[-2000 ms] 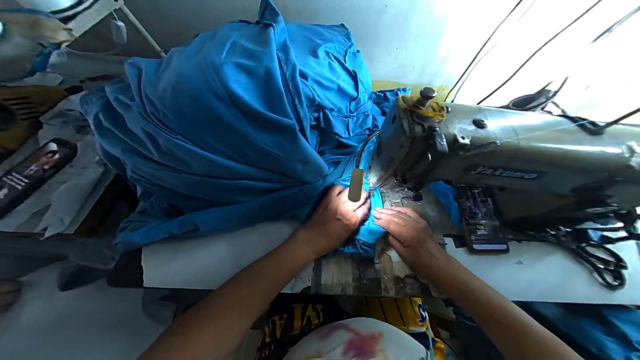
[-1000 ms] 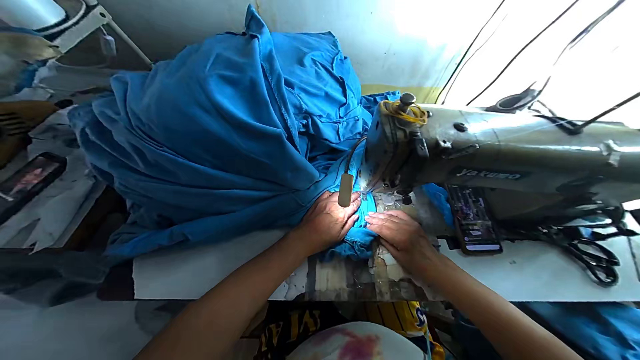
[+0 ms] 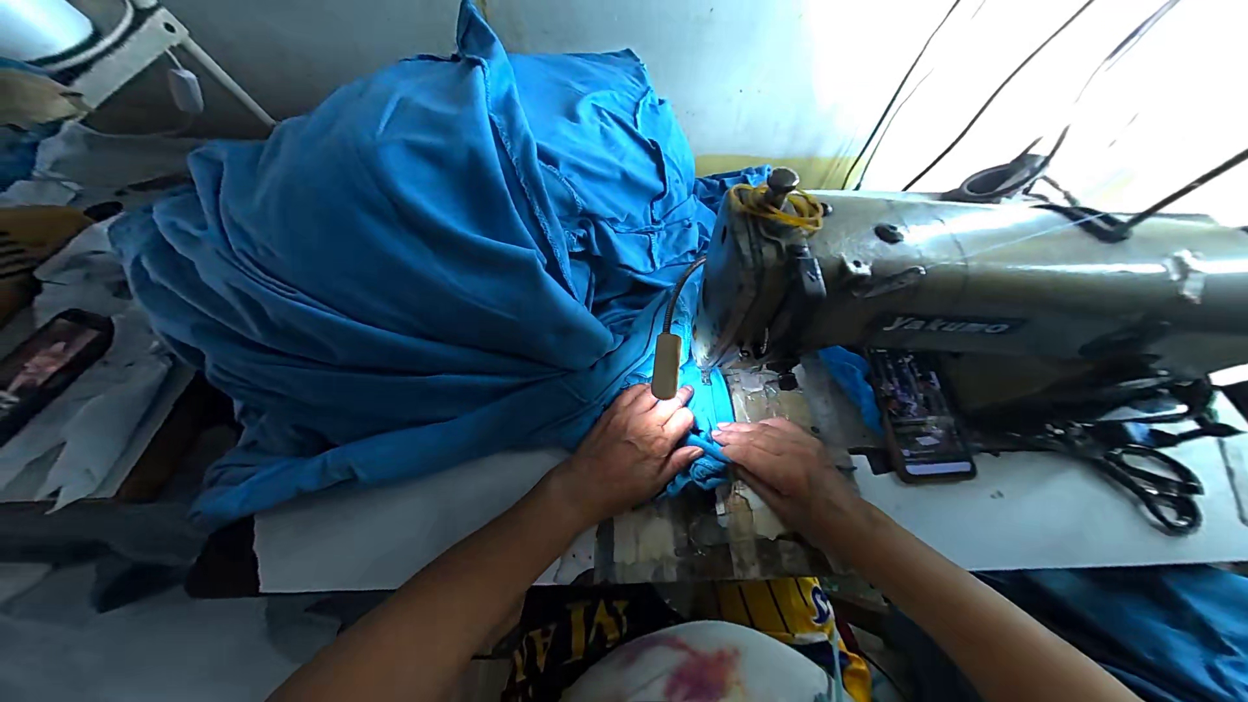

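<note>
A Yakumo sewing machine (image 3: 975, 273) stands at the right, its head end over a strip of blue fabric (image 3: 717, 390). My left hand (image 3: 639, 444) lies on the fabric just left of and in front of the needle area, fingers bent on the cloth. My right hand (image 3: 785, 463) grips the fabric's near right edge, its fingertips close to my left thumb. A small lamp on a bent neck (image 3: 667, 366) hangs just above my left fingers and lights the cloth. The large heap of blue fabric (image 3: 390, 224) is joined to this part. The needle itself is hard to make out.
Right of the machine's head lie a lit phone (image 3: 921, 419) and black-handled scissors (image 3: 1150, 483) on the white table top (image 3: 1033, 531). Another phone (image 3: 49, 370) rests on white scraps (image 3: 107, 390) at the far left. Dark cables hang behind the machine.
My right fingers have moved slightly nearer the gathered near end of the blue strip, and my left thumb now reaches toward them. The heap of fabric looks much the same.
</note>
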